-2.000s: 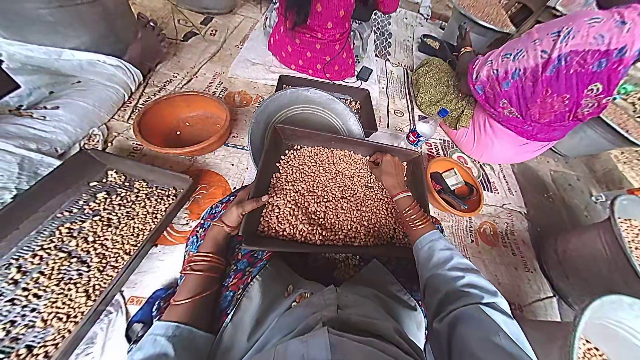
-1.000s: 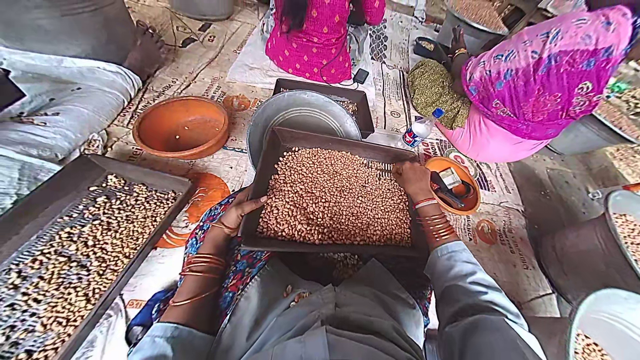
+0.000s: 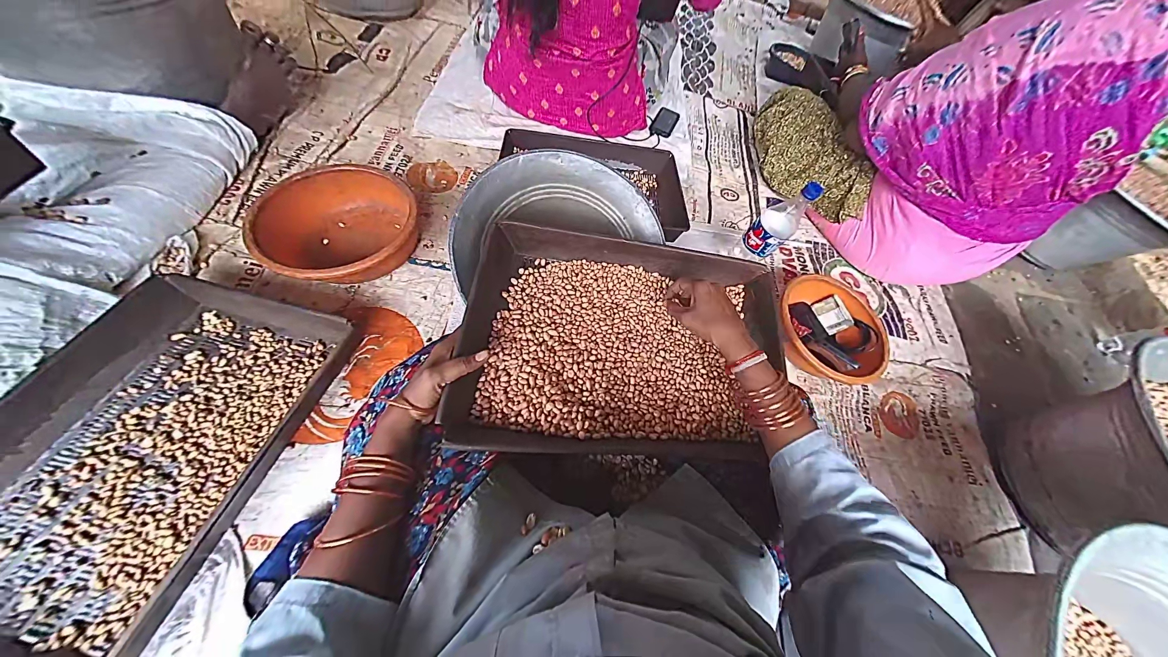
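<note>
A dark rectangular tray [image 3: 757, 265] rests over my lap, its far side over a round metal basin [image 3: 566, 169]. Small reddish-brown nuts or kernels [image 3: 602, 356] cover most of its floor. My left hand [image 3: 438, 374] grips the tray's left wall, fingers lying over the rim. Above the upper right of the pile, my right hand [image 3: 710, 315] has its fingertips bunched together at the kernels; whether a kernel is between them cannot be told. A few loose pieces [image 3: 546, 537] lie on my grey garment.
At left stand another dark tray [image 3: 196, 292] of paler nuts and an orange bowl [image 3: 265, 260]. Right of my tray are a small orange bowl [image 3: 876, 360] holding dark items and a plastic bottle [image 3: 776, 225]. Seated people [image 3: 566, 73] and metal tubs [image 3: 1077, 456] are around.
My right hand has moved from the tray's right edge inward over the kernels, its fingers now bunched. My left hand has stayed on the tray's left side.
</note>
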